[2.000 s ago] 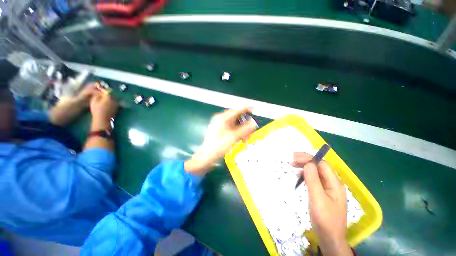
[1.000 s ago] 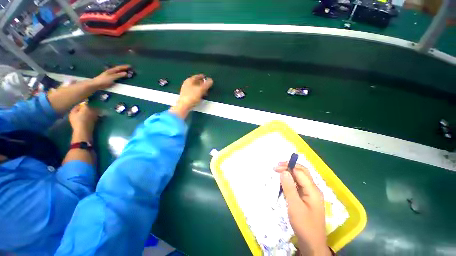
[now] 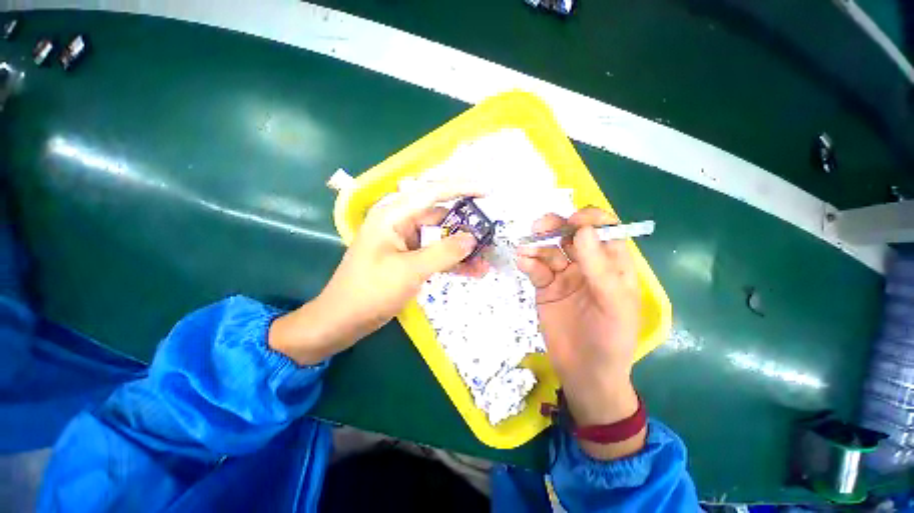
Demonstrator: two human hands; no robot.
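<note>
My left hand holds a small black electronic module between thumb and fingers above the yellow tray. My right hand holds silver-grey tweezers, their tip pointing left at the module's right side. Whether the tip grips a piece is too small to tell. The tray holds a heap of tiny white parts with dark marks. A loose white piece is at the tray's upper left corner.
A white rail runs beyond the tray. Modules lie on the dark green belt, and others on the worktop at upper left. A wire spool and clear stacked trays are at right. A thin dark scrap lies right of the tray.
My left hand has come back from the belt to above the tray with a module in it. The tweezers have turned from steep to nearly level, tip towards the module. The view has tilted down.
</note>
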